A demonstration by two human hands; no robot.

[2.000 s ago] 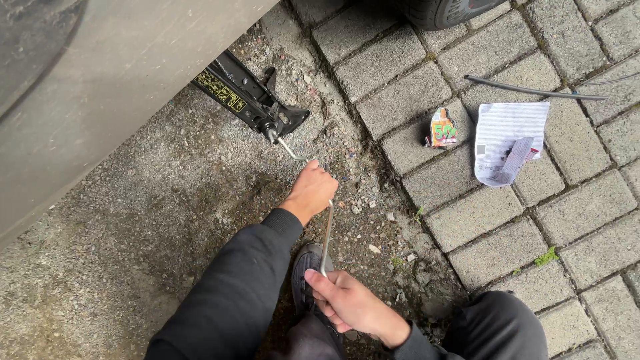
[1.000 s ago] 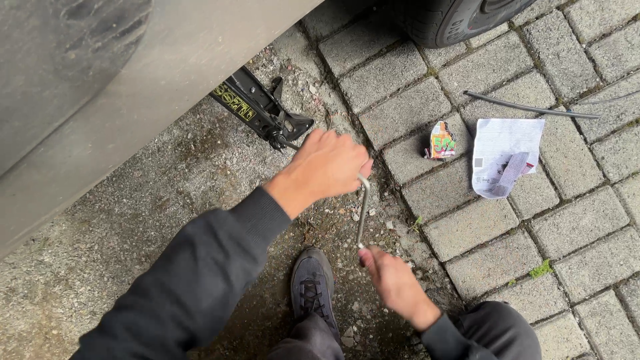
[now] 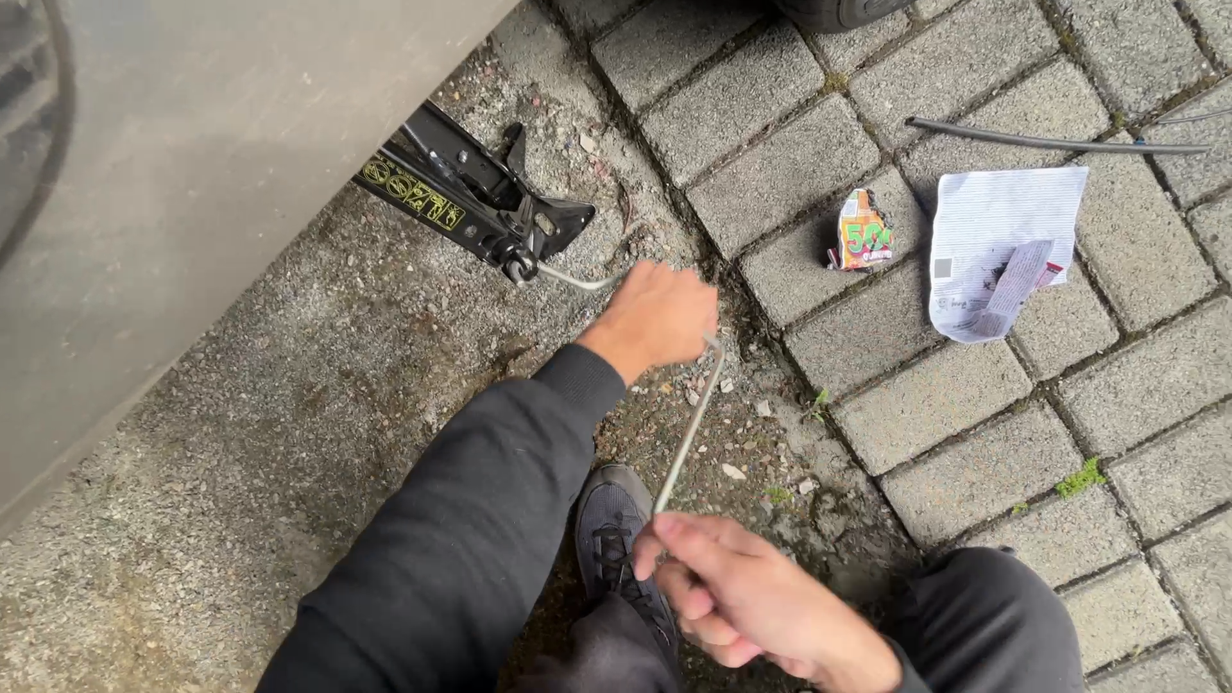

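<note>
A black scissor jack (image 3: 452,192) with yellow pictogram labels reaches out from under the car's grey body panel (image 3: 241,125). From its end joint runs a bent metal crank handle (image 3: 690,430), which passes through my left hand (image 3: 659,318). My left hand is closed around the middle of the crank. At the crank's lower end, my right hand (image 3: 760,597) grips the tip with thumb and fingers. How the crank joins the jack is partly in view; the part inside my left fist is hidden.
A dark shoe (image 3: 616,549) stands on the gravelly ground below my hands. On the paving stones to the right lie a torn colourful wrapper (image 3: 863,234), a printed paper sheet (image 3: 1001,207) and a thin dark tube (image 3: 1049,142). A tyre (image 3: 842,12) shows at the top.
Over the two seconds the crank's angle and both hands have shifted. Since one second ago, my left hand has moved away from the jack end, and more of the crank shows between them.
</note>
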